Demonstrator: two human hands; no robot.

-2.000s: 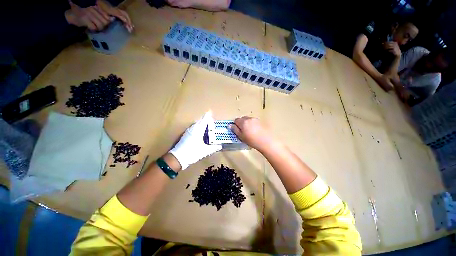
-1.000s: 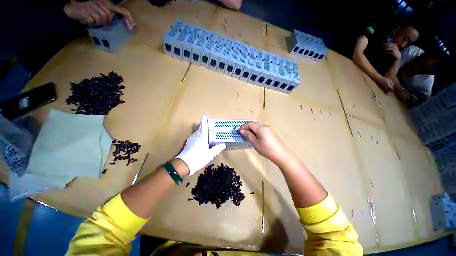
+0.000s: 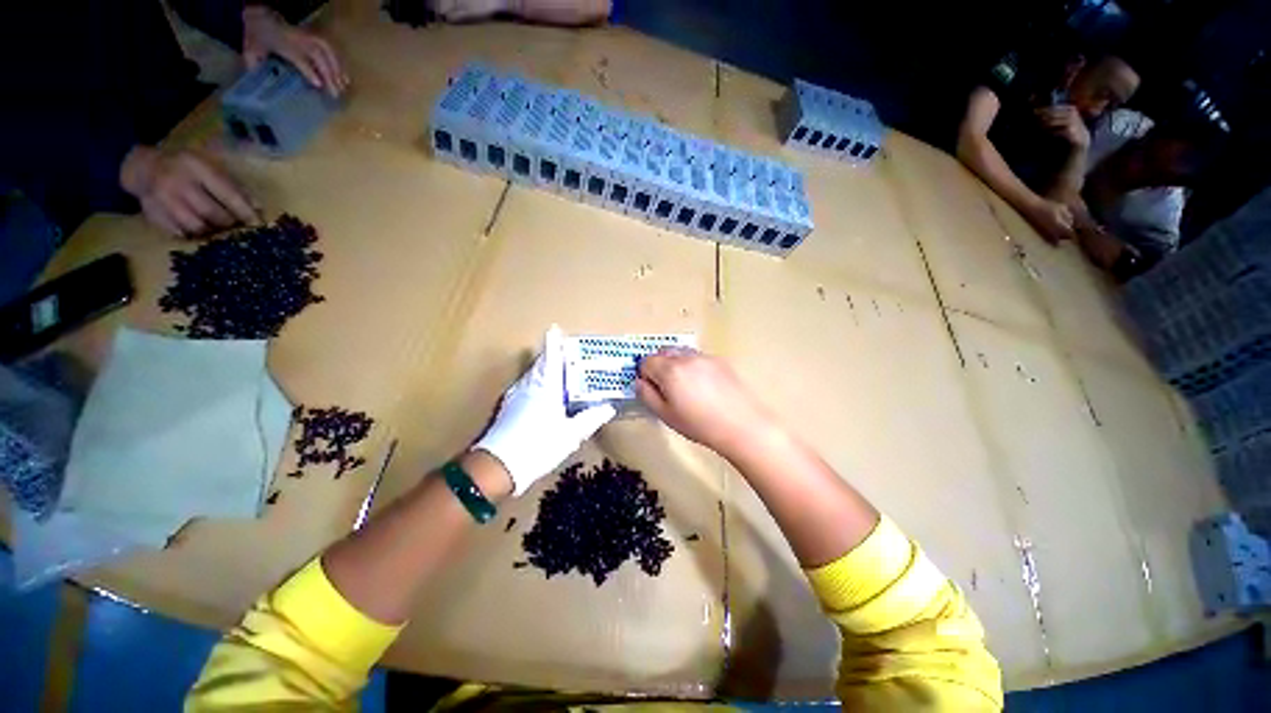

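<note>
A light grey perforated metal housing [image 3: 599, 365] lies in front of me on the cardboard-covered table. My left hand [image 3: 540, 421], in a white glove, grips its left end, with the thumb along the near side. My right hand [image 3: 693, 396] is bare; its bunched fingertips touch the vented top face towards the right. Something small and dark shows at these fingertips, too small to tell. A heap of small black fasteners [image 3: 598, 522] lies just below the housing.
A long row of housings [image 3: 620, 167] and a shorter block [image 3: 831, 123] stand farther back. Another person's hands [image 3: 188, 192] are at the upper left, by a second black heap [image 3: 244, 276]. A pale sheet [image 3: 167, 425], small pile [image 3: 330, 437] and phone [image 3: 64, 304] lie left. Stacked housings [image 3: 1210, 334] stand right.
My right hand has shifted slightly left along the housing's top. Another person's hand now reaches to the black heap at the upper left. The whole view has shifted slightly.
</note>
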